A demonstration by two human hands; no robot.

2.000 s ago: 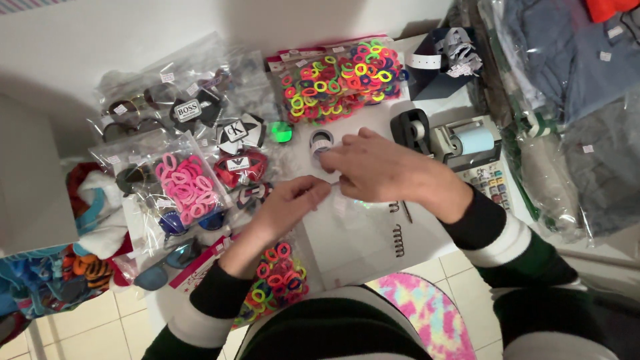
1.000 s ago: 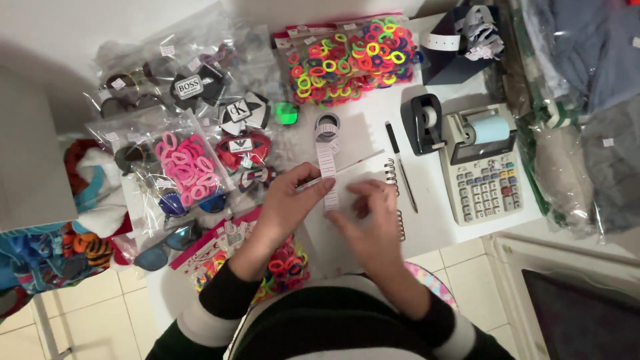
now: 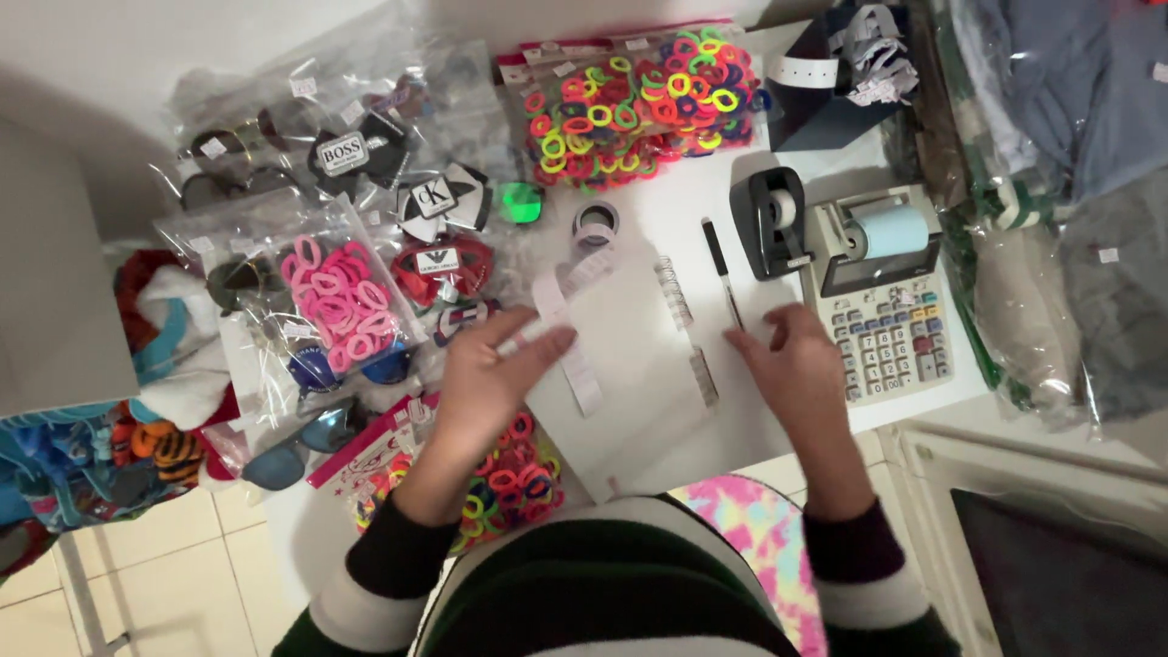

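My left hand (image 3: 497,374) is at the strip of white printed labels (image 3: 580,379), thumb and fingers near its middle; whether it grips the strip cannot be told. The strip trails from a label roll (image 3: 595,225) and lies over a spiral notebook with a pale page (image 3: 630,365). My right hand (image 3: 792,365) hovers at the lower end of a black and clear pen (image 3: 721,265), thumb and forefinger apart. Right of the pen stand a black tape dispenser (image 3: 768,224) and a printing calculator (image 3: 890,338).
Bags of colourful hair ties (image 3: 639,105) lie at the back, with another (image 3: 511,484) near my left forearm. Bagged sunglasses (image 3: 246,173) and pink hair ties (image 3: 338,301) cover the left side. A dark box (image 3: 812,119) holds crumpled paper strips; bagged clothes (image 3: 1095,274) lie at right.
My hands were close together over the labels and are now wide apart. My right hand has moved right to the pen. The label strip hung near the notebook's middle a second ago and now bends further left.
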